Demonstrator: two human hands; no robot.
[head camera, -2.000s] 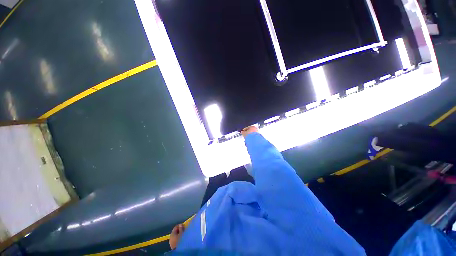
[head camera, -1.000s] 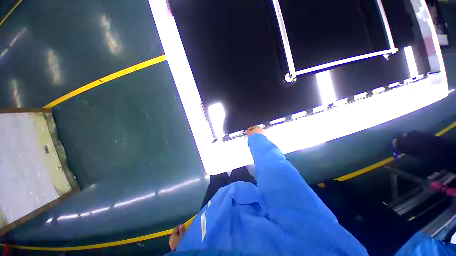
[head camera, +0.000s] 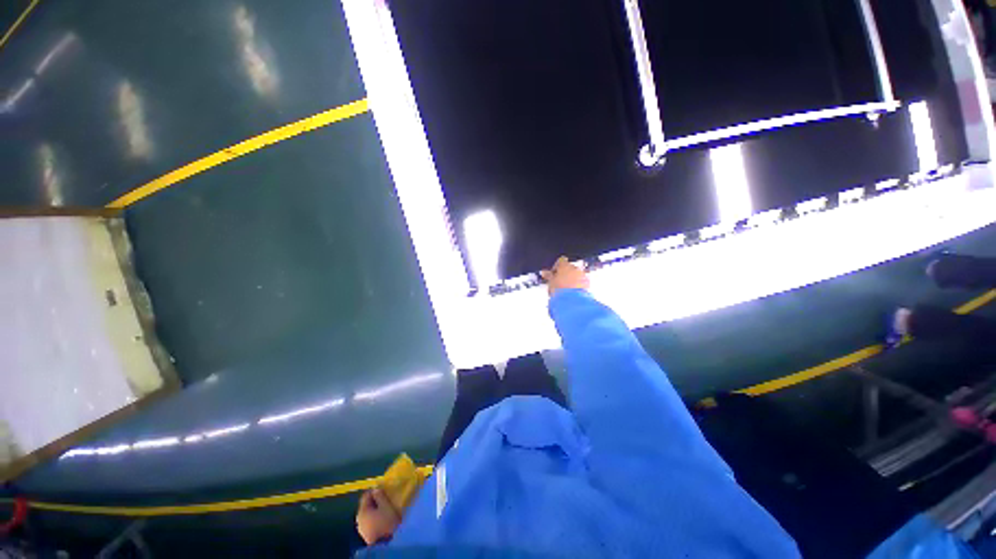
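Note:
A large glossy black panel lies in a white foam tray. Small white tabs run along the panel's near long edge. My right hand is at that edge near the left corner, fingertips down at the tabs; whether it pinches anything is too small to tell. My left hand is low at the left beside my body and holds a yellow sheet. A white frame with round corner cups rests on the panel.
Green floor with yellow lines lies to the left. A pale board with a wooden edge is at the far left. Another person's dark-clad legs show at the right, near metal rails. A blue sleeve is at the bottom right.
The view has shifted, so the tray sits further right. My right hand remains at the tabbed edge, its fingers now more visible. The yellow sheet has come into view at my left hand.

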